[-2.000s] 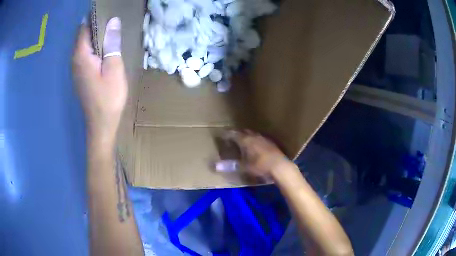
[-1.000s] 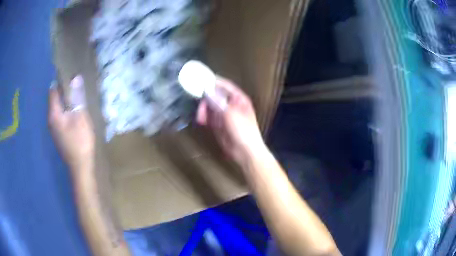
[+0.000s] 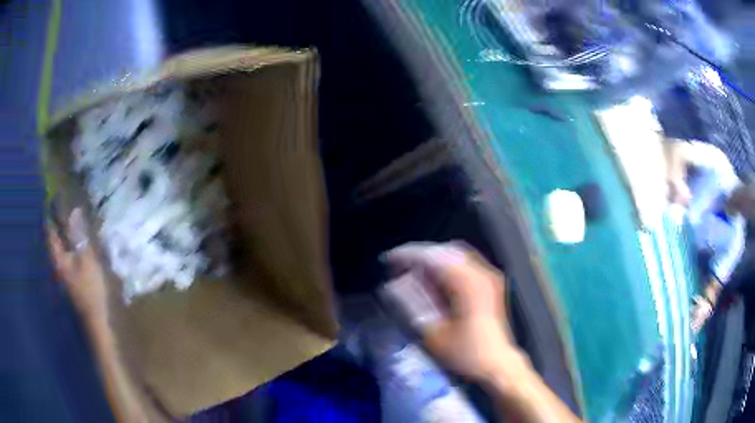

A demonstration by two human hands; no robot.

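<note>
The open cardboard carton (image 3: 273,149) stands at the left, tilted in view, with many loose white pieces (image 3: 157,240) and a few dark spots among them. My left hand (image 3: 83,268) holds the carton's left wall, with a whitish cot on a fingertip. My right hand (image 3: 459,306) is in the air between the carton and the bench, blurred, its fingers bent and pale cots on them. Whether it holds a piece cannot be told. A white rounded piece (image 3: 567,216) lies on the green bench mat, with a dark piece or shadow (image 3: 592,202) beside it.
The bench edge (image 3: 517,206) runs down beyond my right hand. Blurred metallic and clear items (image 3: 571,54) lie at the bench's far end. Long white strips (image 3: 641,157) run along the mat. Another person's arm and sleeve (image 3: 712,198) show at the right. The floor has a yellow line (image 3: 47,91).
The view has swung right, bringing in the bench. My right hand, which held a white round piece over the carton, is now outside it to the right. My left hand stays on the carton wall.
</note>
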